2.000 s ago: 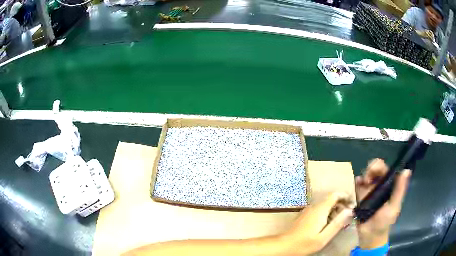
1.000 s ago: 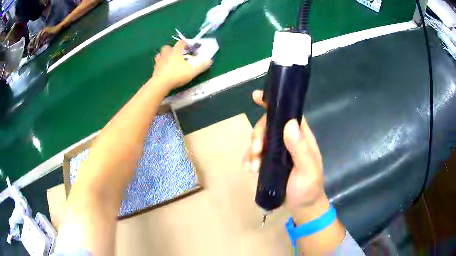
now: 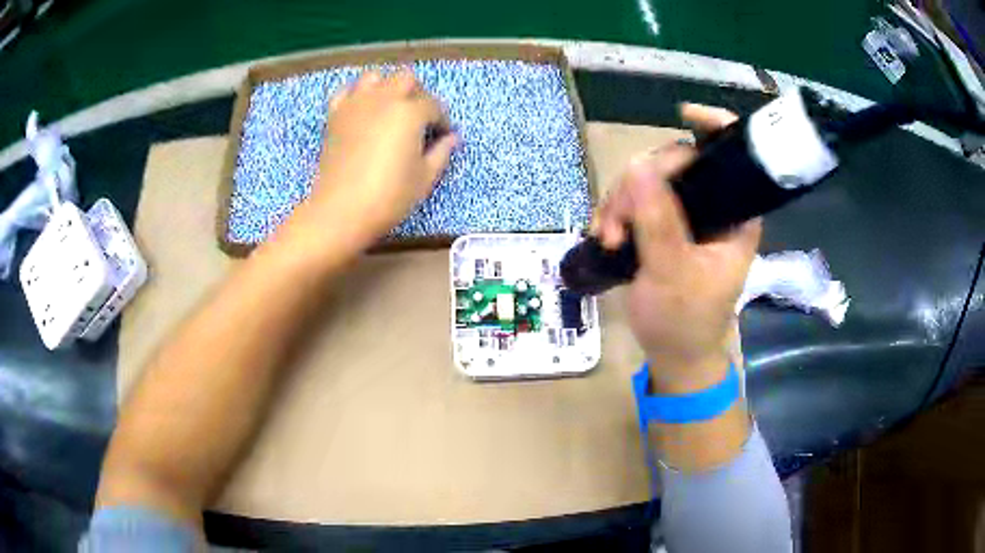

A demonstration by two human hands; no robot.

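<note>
An open white socket housing [image 3: 524, 362] lies on the cardboard mat [image 3: 378, 432], with a green circuit board [image 3: 491, 307] inside. My right hand [image 3: 686, 259] grips the black electric screwdriver [image 3: 734, 178], whose lower end is over the housing's right part; the bit tip cannot be made out. My left hand [image 3: 383, 151] is over the screw tray [image 3: 229, 205], fingers curled down at the screws; whether it holds any cannot be told. A blue wrist strap [image 3: 691, 402] is on my right wrist.
White socket units [image 3: 67, 275] with a bagged cord [image 3: 49, 173] lie at the left. Another plastic-wrapped bundle [image 3: 797, 281] lies right of my right hand. The pale rail [image 3: 648, 73] and green conveyor belt [image 3: 497, 19] are beyond the tray. A white piece [image 3: 888, 54] is on the belt.
The open housing has come from the belt onto the mat. My left hand has let it go and moved over the screw tray. The screwdriver now tilts, its lower end at the housing.
</note>
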